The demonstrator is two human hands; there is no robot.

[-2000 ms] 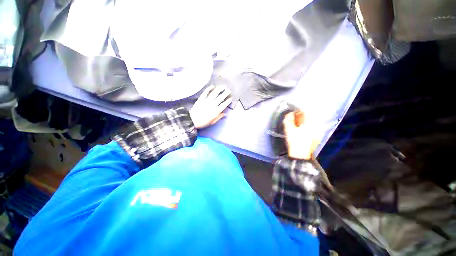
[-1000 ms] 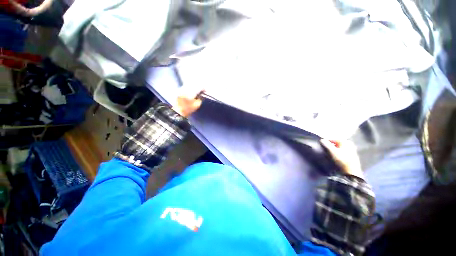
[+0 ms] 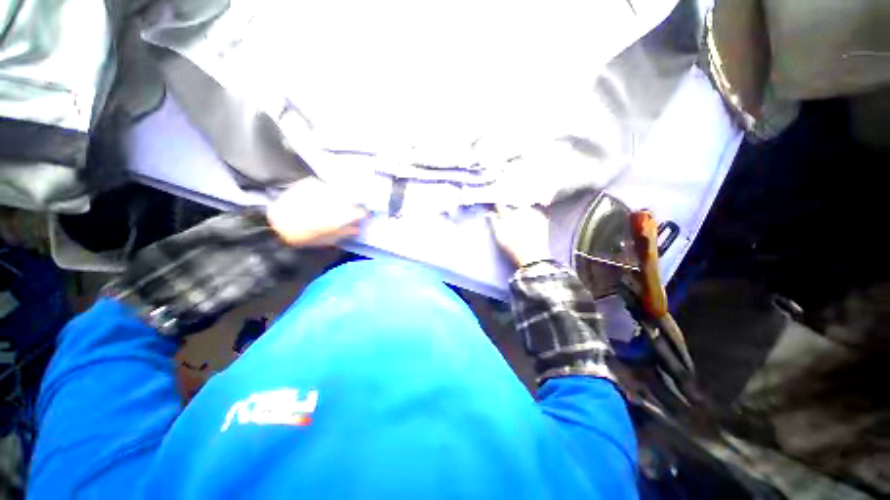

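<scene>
A pale grey garment point(image 3: 244, 127), mostly glared to white, lies spread on the lavender ironing table, its bottom edge towards me. A small dark strip point(image 3: 397, 196) shows near that edge. My left hand point(image 3: 314, 212) is blurred at the left part of the edge; its grip is unclear. My right hand point(image 3: 522, 234) has its fingers at the edge and seems to pinch the cloth. A steam iron point(image 3: 605, 239) with an orange-brown handle point(image 3: 648, 262) stands on the table just right of my right hand, with no hand on it.
The ironing table's point(image 3: 698, 156) right corner shows beyond the iron. A dark cord point(image 3: 673, 356) trails off its near edge. Another light and dark grey garment point(image 3: 44, 146) hangs at the left. A rounded, cloth-covered form point(image 3: 742, 59) is at the upper right.
The view has swung back to the right from the floor clutter. The garment edge, lifted a second ago, now lies lower and flatter. My hands are closer together. The iron, held two seconds ago, stands free.
</scene>
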